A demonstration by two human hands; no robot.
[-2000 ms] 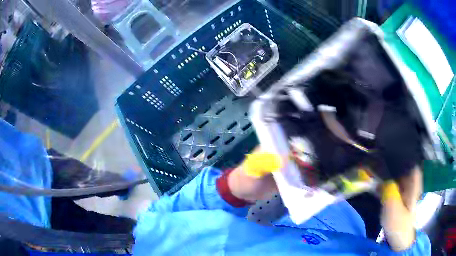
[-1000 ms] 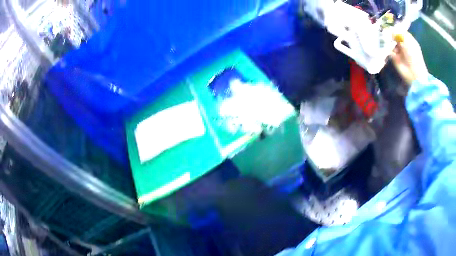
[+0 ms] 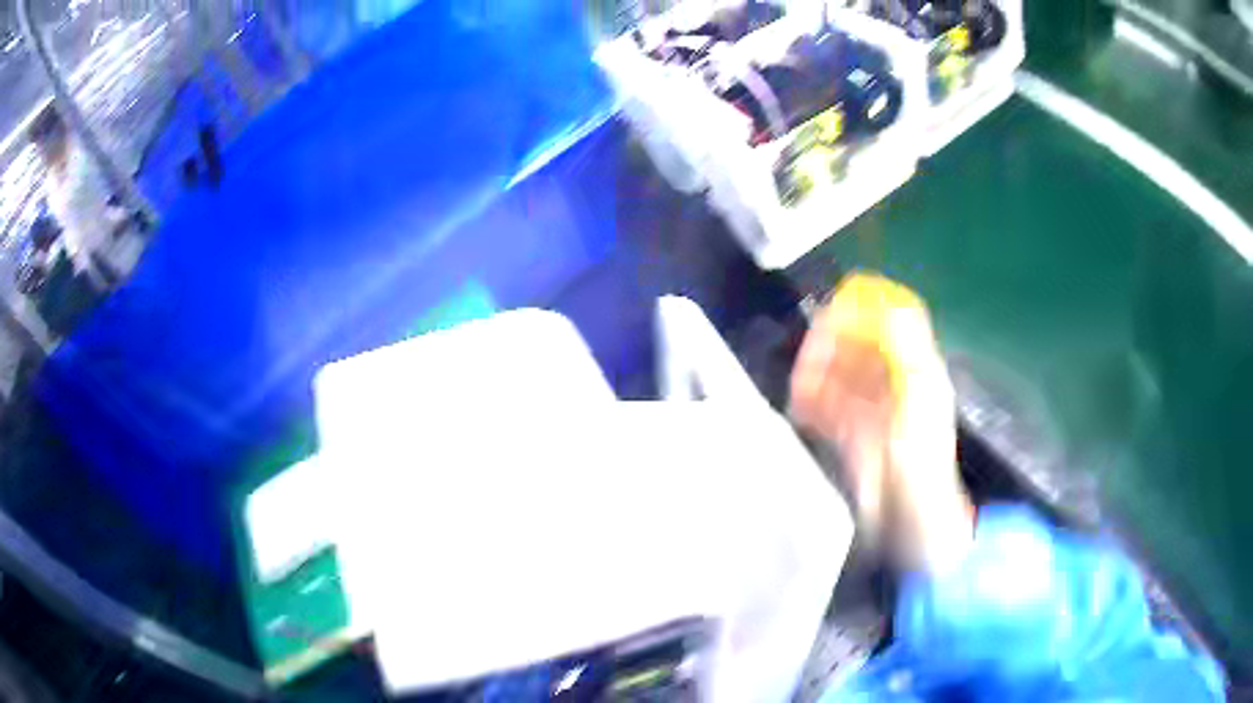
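Observation:
A large white housing [image 3: 522,481], overexposed, is tilted up close to me in the lower middle, its plain outer side towards the camera. My right hand [image 3: 879,398], with a yellow-orange finger cover, is blurred just beyond the housing's right edge. Its fingers look bent, and whether it touches or holds anything cannot be told. My left hand is not in view; the housing may hide it.
Open white housings [image 3: 838,117] with black and yellow-green parts stand at the top on a green surface [image 3: 1099,302]. A blue bin or cover [image 3: 275,289] is on the left. A green box [image 3: 305,604] is partly hidden behind the tilted housing.
The view has shifted. The white housing now fills the lower middle and covers much of the green box. My right hand appears lower and further left, away from the housings at the top.

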